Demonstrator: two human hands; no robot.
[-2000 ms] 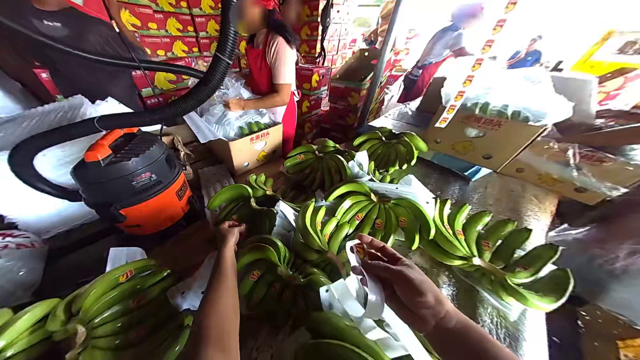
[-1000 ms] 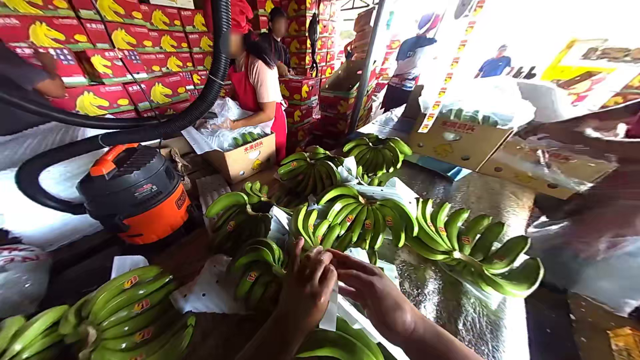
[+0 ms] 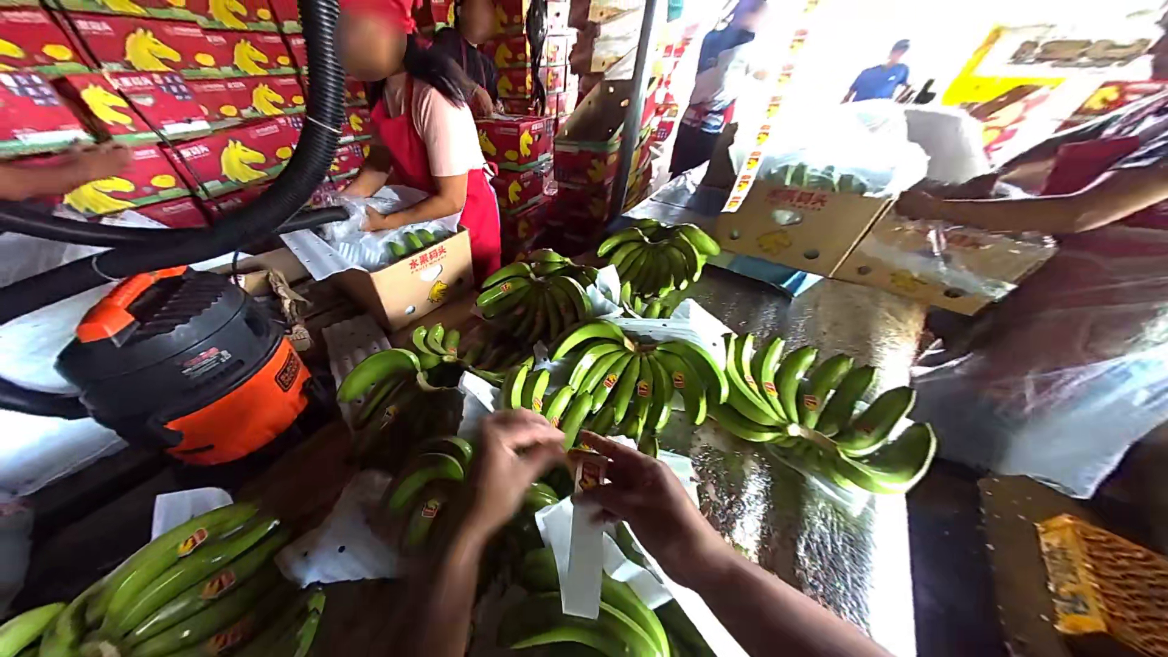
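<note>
My right hand [image 3: 639, 493] holds a white paper backing strip [image 3: 584, 557] with a sticker near its top; the strip hangs below the fingers. Just left of it is my left hand [image 3: 520, 456], fingertips bent together and blurred, so whether a sticker is between them cannot be told. Green banana bunches surround both hands: one with stickers [image 3: 639, 374] just beyond, one at the right [image 3: 812, 411], one at the lower left [image 3: 182, 584], and one under the strip [image 3: 593, 616].
A black and orange shop vacuum [image 3: 201, 365] stands at the left, its black hose [image 3: 310, 128] arching above. A person packs a carton [image 3: 411, 283] behind the bunches. Another person's arm reaches a carton [image 3: 803, 228] at the right. An orange plastic crate [image 3: 1104, 575] is at the lower right.
My left hand has moved right from the left-hand bunches to beside my right hand, and now sits slightly apart from it. A person's arm has come into view at the right.
</note>
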